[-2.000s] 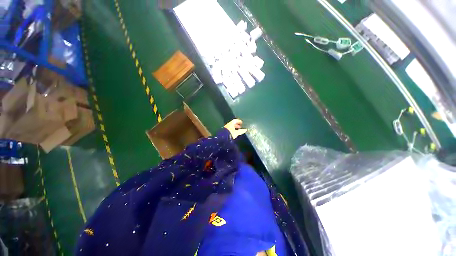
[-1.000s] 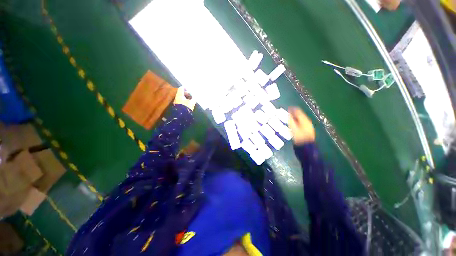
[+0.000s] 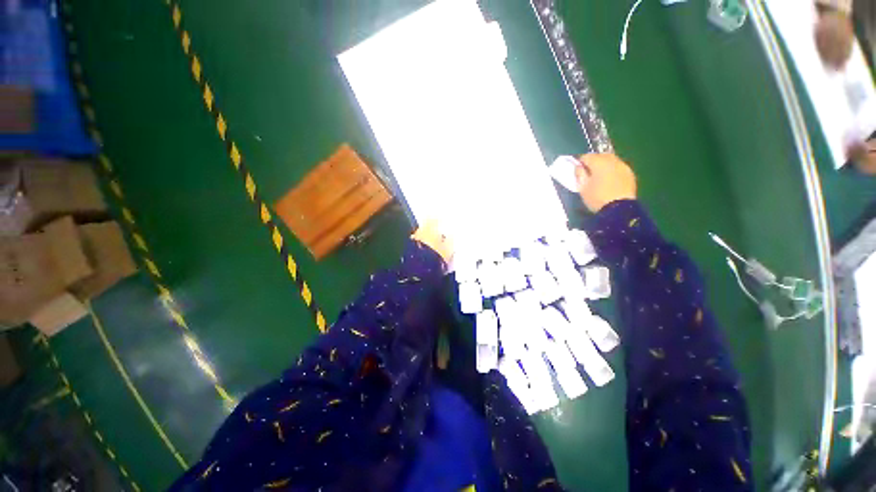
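A large white sheet, overexposed, lies on the green bench. Several small white housings lie in a loose cluster at its near end. My left hand is at the sheet's left edge beside the cluster; its fingers are lost in the glare, so its hold cannot be told. My right hand is at the sheet's right side, closed around a white housing that sticks out to its left.
A brown stool stands left of the bench. Cardboard cartons lie at the far left. White leads with green blocks hang across the line on the right. Another person's hand shows at the top right.
My right hand has moved forward along the sheet's right side and now has a white housing. My left hand stays at the left edge, now nearer the cluster. The view has shifted.
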